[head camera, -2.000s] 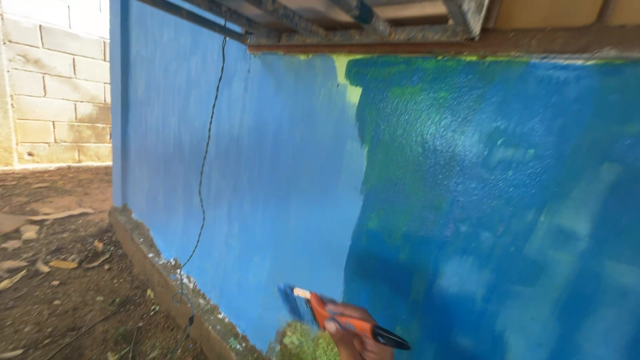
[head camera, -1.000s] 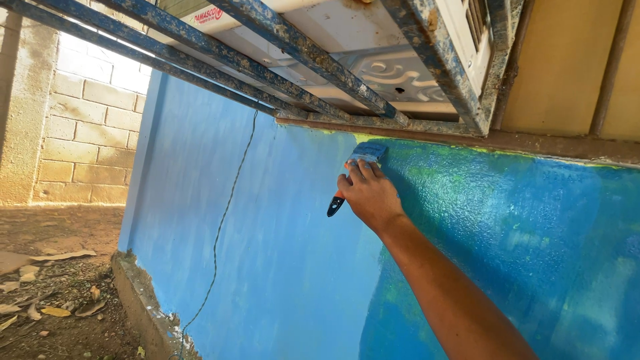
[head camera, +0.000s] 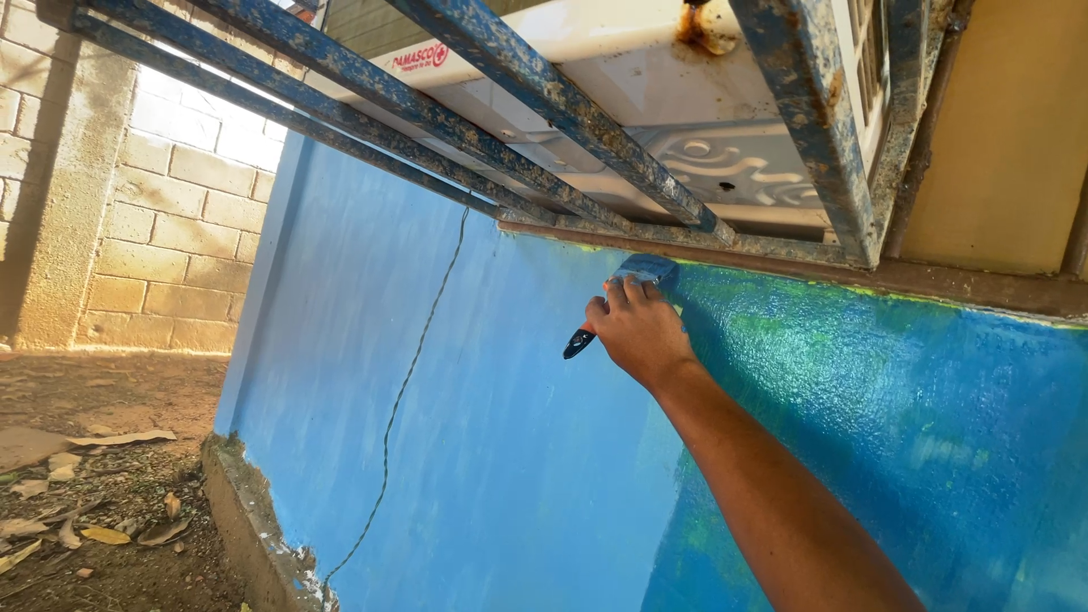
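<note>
My right hand (head camera: 642, 327) grips a paintbrush (head camera: 580, 342) with an orange and black handle. Its blue, paint-covered bristles touch the top of the painted wall (head camera: 510, 408), just under a brown ledge (head camera: 960, 285). Left of the hand the wall is light blue; to the right lies a darker, glossy blue with green patches. The black handle tip points down and left. My left hand is out of view.
A rusty blue metal rack (head camera: 544, 85) juts out overhead, holding a white appliance casing (head camera: 629, 93). A twisted wire (head camera: 399, 399) hangs down the wall. At left are a rough concrete footing (head camera: 246, 518), soil with dry leaves (head camera: 106, 535) and a block wall (head camera: 170, 229).
Two seconds ago my right hand held the brush low near the wall's base; it has since risen to the wall's top edge. The view has tilted up.
</note>
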